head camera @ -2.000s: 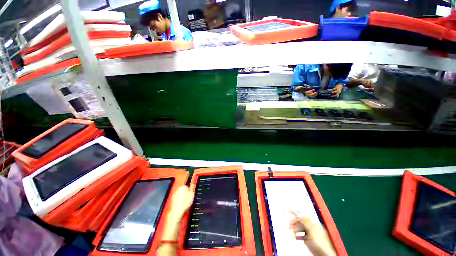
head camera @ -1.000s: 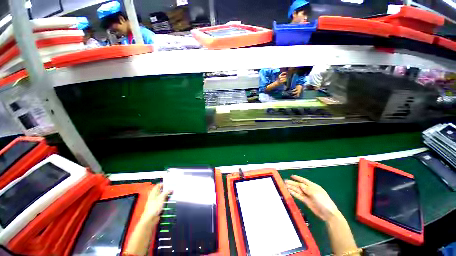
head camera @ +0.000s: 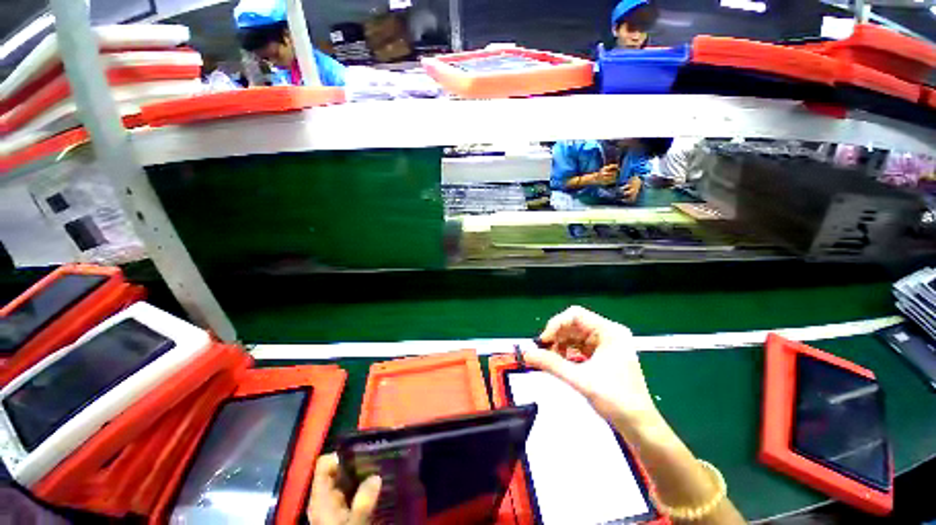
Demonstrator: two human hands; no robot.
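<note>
My left hand holds a black tablet by its left side, raised and tilted over an orange foam tray whose recess shows bare. My right hand is over the top edge of the tablet with a white screen, which lies in its own orange tray. Its fingertips are bunched beside a small dark test plug at that edge; whether they grip it is unclear. Another tablet lies in an orange tray left of the hands.
Stacked trays with tablets lean at the far left. An orange tray with a dark tablet lies at the right, with a loose pile beyond. A white shelf on a metal post crosses above the green belt.
My left hand has lifted the tablet out of the orange tray and tilted it. My right hand has moved from the right side of the white-screen tablet to its top edge.
</note>
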